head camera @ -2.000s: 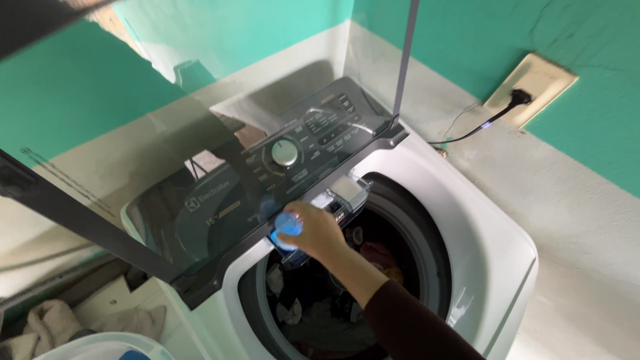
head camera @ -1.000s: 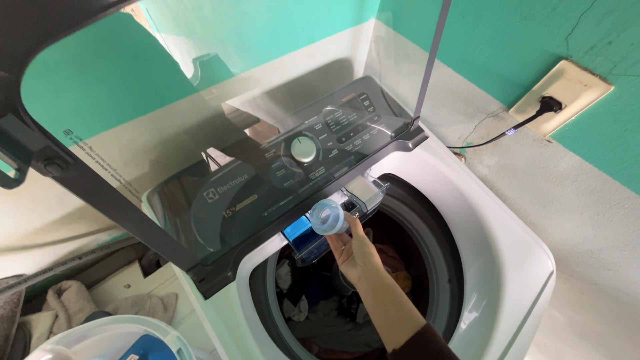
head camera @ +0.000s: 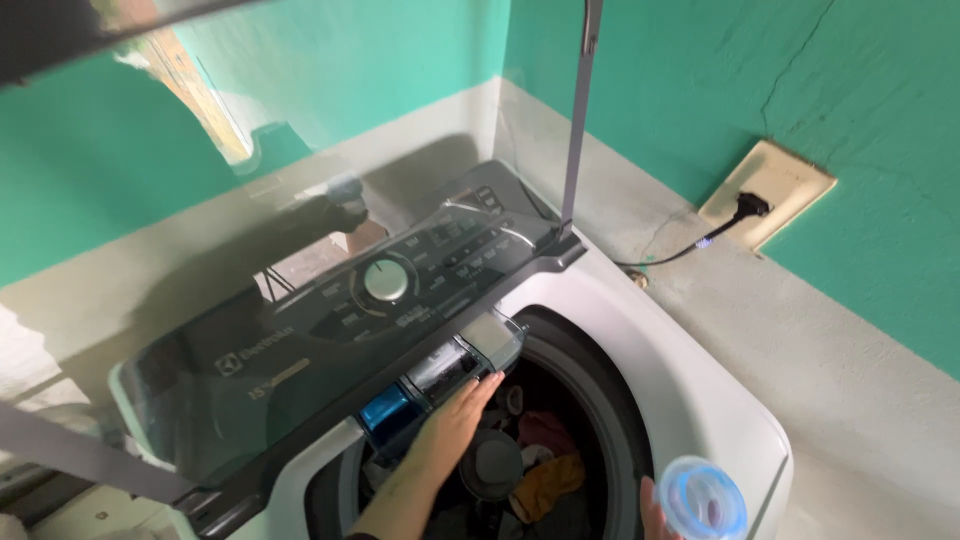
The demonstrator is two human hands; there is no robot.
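My left hand (head camera: 457, 420) lies with extended fingers against the front of the dispenser drawer (head camera: 442, 369) of an Electrolux top-load washing machine (head camera: 720, 420). Blue liquid (head camera: 388, 411) fills the drawer's left compartment; whitish stuff (head camera: 489, 334) is in the right one. At the bottom right, my right hand (head camera: 654, 514), mostly out of frame, holds a clear plastic cup with a bluish rim (head camera: 702, 498) over the washer's white top. Clothes (head camera: 547, 484) lie in the drum around the central agitator (head camera: 491, 465).
The raised glass lid with its grey side arm (head camera: 577, 112) stands over the control panel (head camera: 322, 330) and its knob (head camera: 385, 280). A black plug and cord (head camera: 751, 205) sit in a wall outlet plate (head camera: 795, 187) on the right. Walls stand close behind and to the right.
The cup has moved from above the dispenser drawer to the lower right. My left hand has come into view and now touches the drawer front.
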